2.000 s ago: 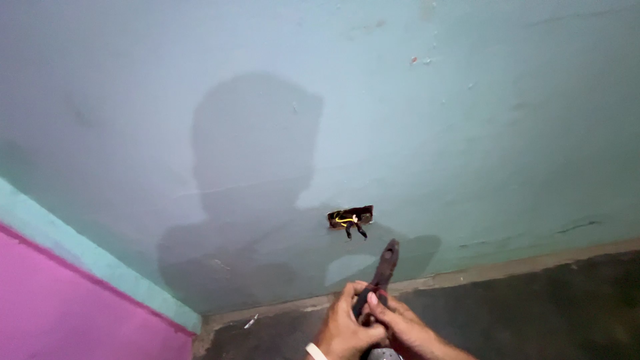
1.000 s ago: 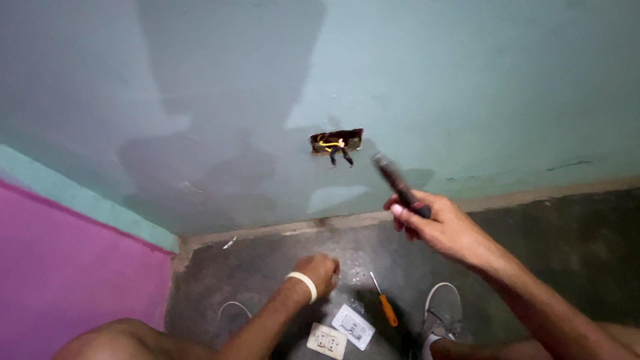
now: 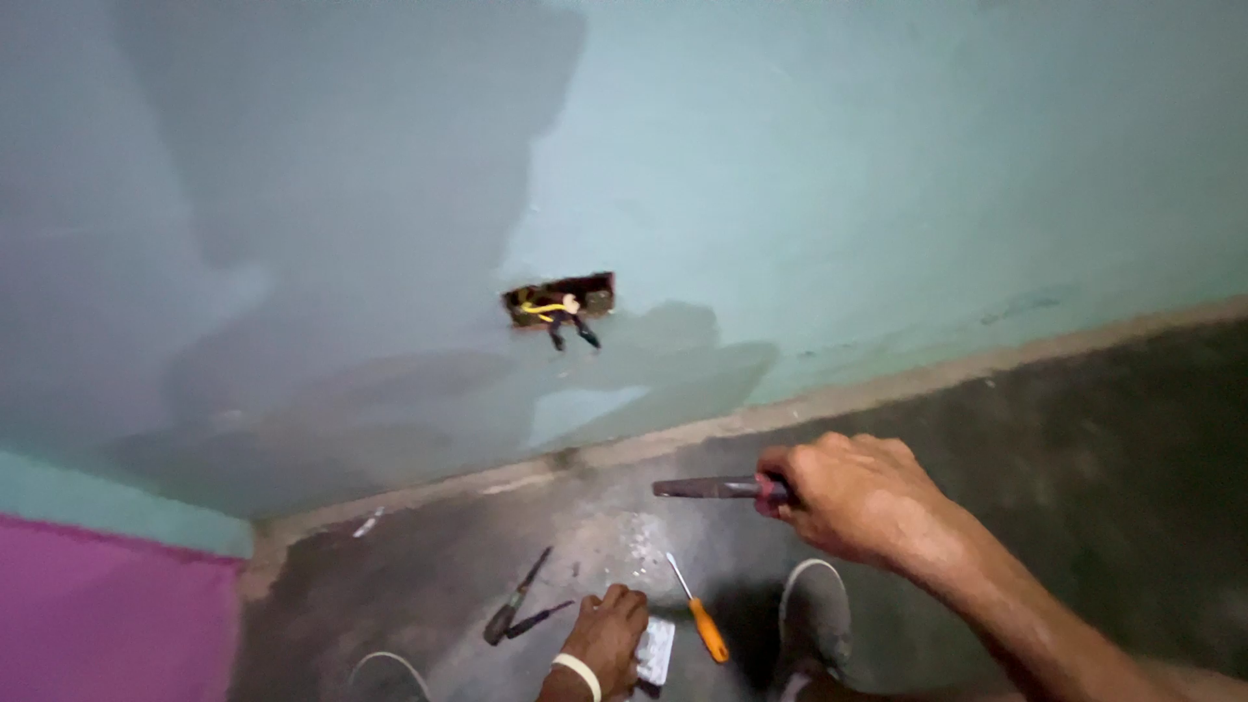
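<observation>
My right hand [image 3: 863, 497] is closed around the handles of dark-jawed pliers [image 3: 707, 487], held above the floor with the jaws pointing left. Low down, my left hand [image 3: 606, 639], with a pale wristband, reaches to the floor and touches or covers part of a white socket plate [image 3: 657, 651]; whether its fingers grip it cannot be told. Right of that plate lies a screwdriver with an orange handle [image 3: 709, 629]. A rectangular wall box [image 3: 590, 290] sits in the blue-green wall, with a yellow wire [image 3: 544, 309] and black-ended wires [image 3: 587, 333] sticking out.
Two dark-handled tools [image 3: 502, 622] lie on the floor left of my left hand. White crumbs [image 3: 639, 541] are scattered near the wall. A shoe [image 3: 815, 614] stands at the right, another at the lower left. A pink wall section [image 3: 117, 604] borders the left side.
My hands were together at the pliers two seconds ago; they are now apart, the left down by the socket plate. The pliers, tilted up toward the wall before, now point left. The view has tipped downward.
</observation>
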